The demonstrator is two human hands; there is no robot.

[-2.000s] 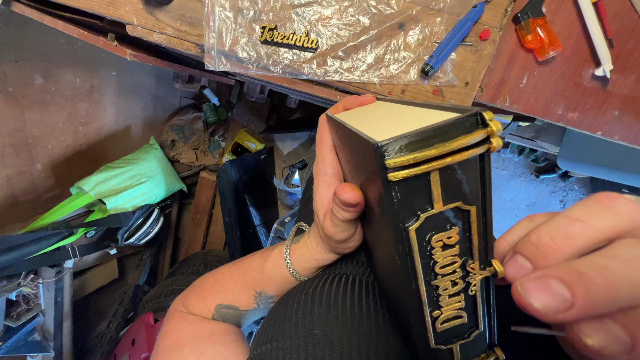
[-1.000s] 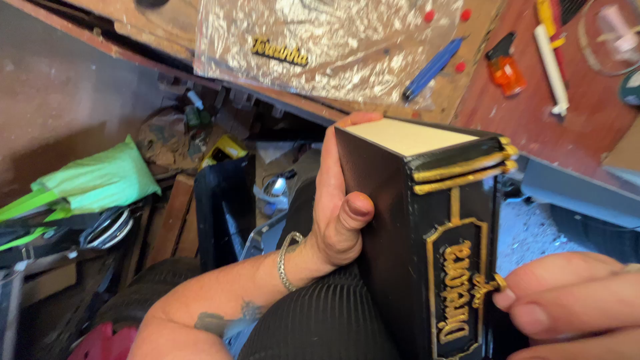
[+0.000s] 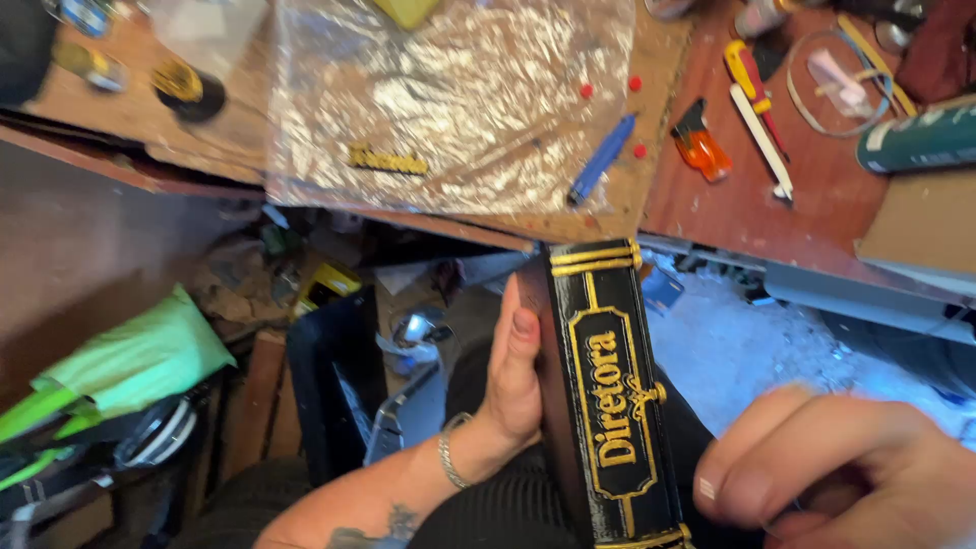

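My left hand (image 3: 518,374) holds a black book-shaped box (image 3: 564,320) from its left side, thumb against the cover. The box's spine faces up at me, with gold bands, a gold frame and raised gold lettering. A small gold knob (image 3: 657,393) sits at the spine's right edge. My right hand (image 3: 808,465), blurred, is right of the box and apart from it, its fingers curled; a thin line shows near the fingertips, but what it is cannot be made out. On a clear plastic sheet (image 3: 457,99) lies a gold and black lettered piece (image 3: 387,160).
A blue pen-like tool (image 3: 602,160) lies at the sheet's right edge. Further right are an orange lighter (image 3: 700,141), a red and yellow screwdriver (image 3: 751,80), a white stick-like tool (image 3: 761,141) and a green can (image 3: 919,137). A dark jar (image 3: 189,90) stands at upper left.
My right hand has moved away from the gold knob. The box has turned so its spine faces me more, and its cream page end no longer shows. The view has shifted.
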